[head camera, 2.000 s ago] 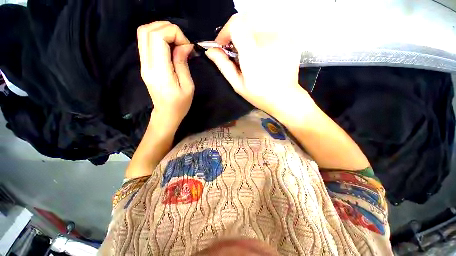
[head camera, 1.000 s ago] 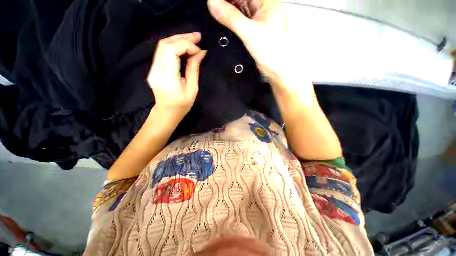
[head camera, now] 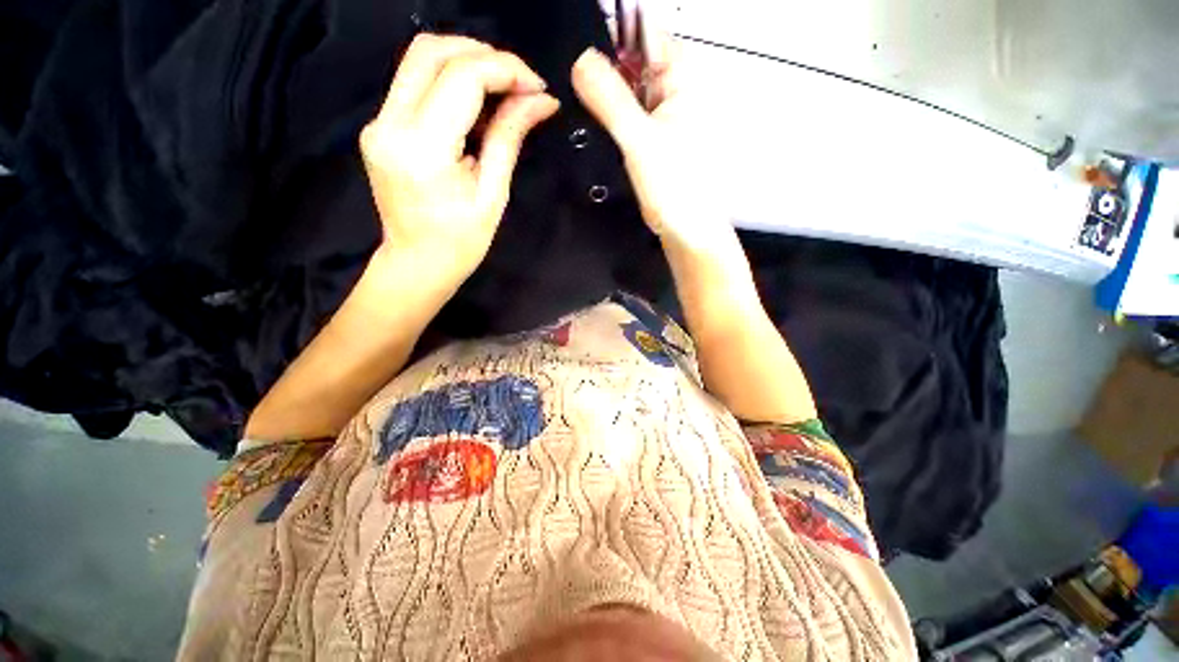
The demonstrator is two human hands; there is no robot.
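A black garment piece (head camera: 543, 246) lies over the table edge and my lap. Two small silver rings (head camera: 597, 194) show on it between my hands. My left hand (head camera: 446, 149) is over the garment with thumb and forefinger tips close together; whether a thread is between them cannot be told. My right hand (head camera: 666, 142) is just right of the rings, its thumb pointing up. It holds small red-handled snips (head camera: 634, 65), blades pointing up to the top edge of the view, partly hidden by the hand.
The white machine table (head camera: 892, 155) curves away to the right, with a dark cord or line across it. More black cloth (head camera: 879, 388) hangs at the right, and a pile (head camera: 116, 259) lies at the left. A brown box (head camera: 1127, 420) and metal parts are at the lower right.
Two seconds ago both hands met at the cloth with the snips between them. Now they are apart, the rings are uncovered, and the snips point upward. The view has shifted right.
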